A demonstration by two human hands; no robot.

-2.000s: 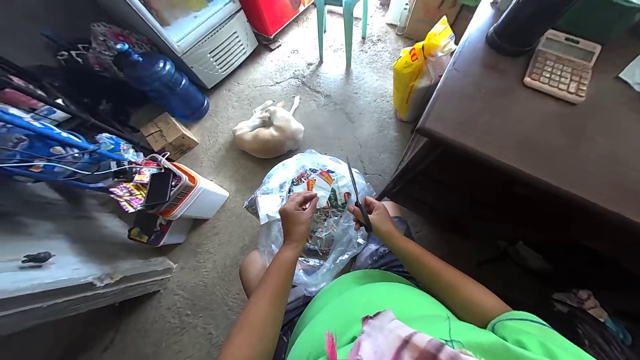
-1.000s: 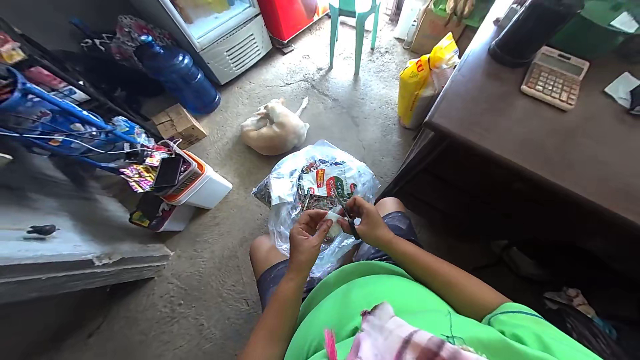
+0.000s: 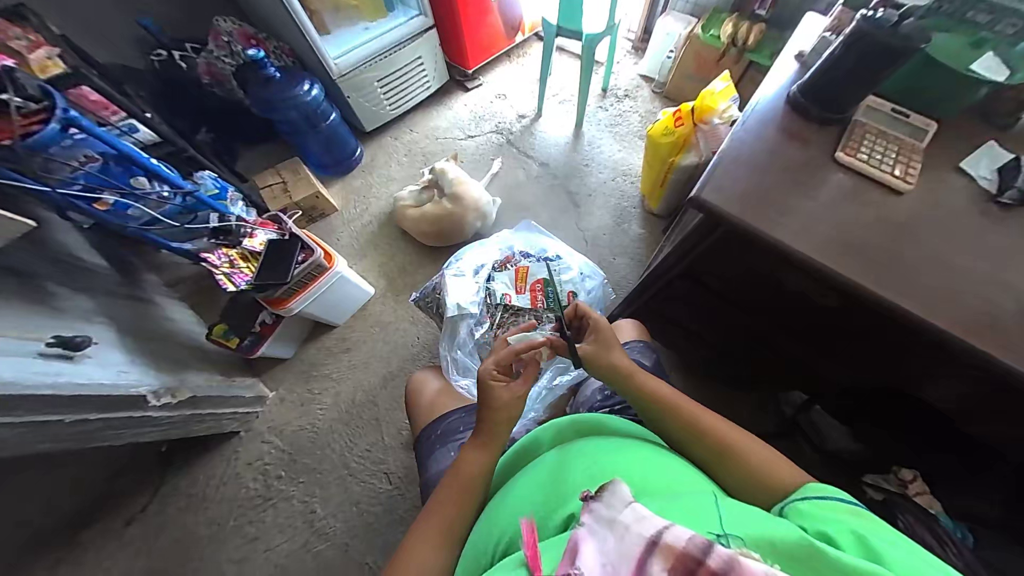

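Between my knees stands a clear plastic bag (image 3: 460, 344) with small dark pieces and printed wrappers in it. A printed plastic wrapper (image 3: 520, 286) lies at its top. My left hand (image 3: 509, 374) pinches a small white piece (image 3: 526, 339) above the bag. In my right hand (image 3: 590, 342) is a pair of black scissors (image 3: 560, 308), with the blades pointing up and away from me over the wrapper. The fingertips of my right hand are close to the white piece; whether they also grip it, I cannot tell.
A light-coloured dog (image 3: 448, 210) lies curled on the floor beyond the bag. At the right is a brown table (image 3: 848, 232) with a calculator (image 3: 886, 144). White tubs (image 3: 332, 292), a cardboard box (image 3: 294, 192) and a blue water jug (image 3: 300, 112) stand at the left. Ahead is a green chair (image 3: 580, 36).
Two seconds ago my hands were apart; they have come together over the bag. Since one second ago the scissors have come up into plain view, pointing away from me.
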